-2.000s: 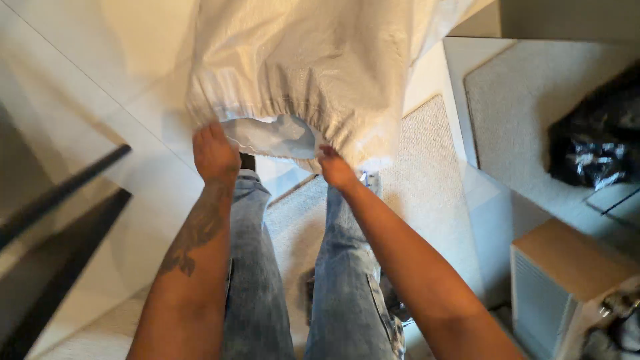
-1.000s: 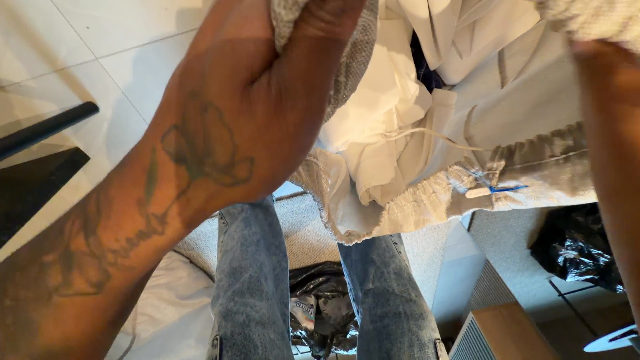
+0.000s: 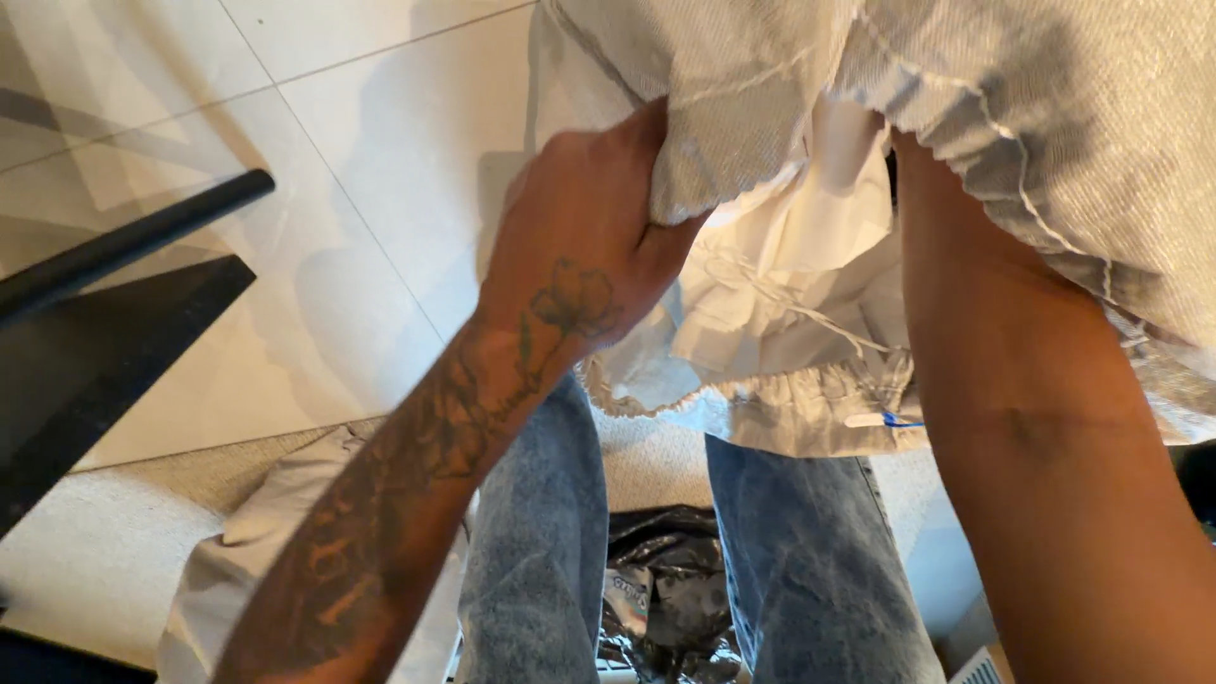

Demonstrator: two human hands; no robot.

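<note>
A large beige fabric bag or cover (image 3: 817, 413) with a gathered, elastic-like edge hangs in front of my legs, its mouth toward me. Pinched between the thumb and fingers of my left hand (image 3: 594, 218) is the cover's edge, at upper center. My right forearm crosses the right side and reaches into the opening, where the fabric hides the right hand. Inside lies pale cloth (image 3: 760, 323) with a thin cord (image 3: 807, 309). A small white tag with a blue tie (image 3: 888, 420) is on the lower gathered edge.
Black furniture parts (image 3: 123, 351) jut in from the left over pale floor tiles (image 3: 380, 161). Light cloth (image 3: 228, 570) lies at lower left. A black plastic bag (image 3: 670, 589) sits between my jeans-clad legs (image 3: 541, 532). A box corner (image 3: 983, 665) shows at bottom right.
Two seconds ago both hands held the gathered edge from outside. Now my right arm reaches into the opening and its hand is out of sight, while my left hand still grips the fabric.
</note>
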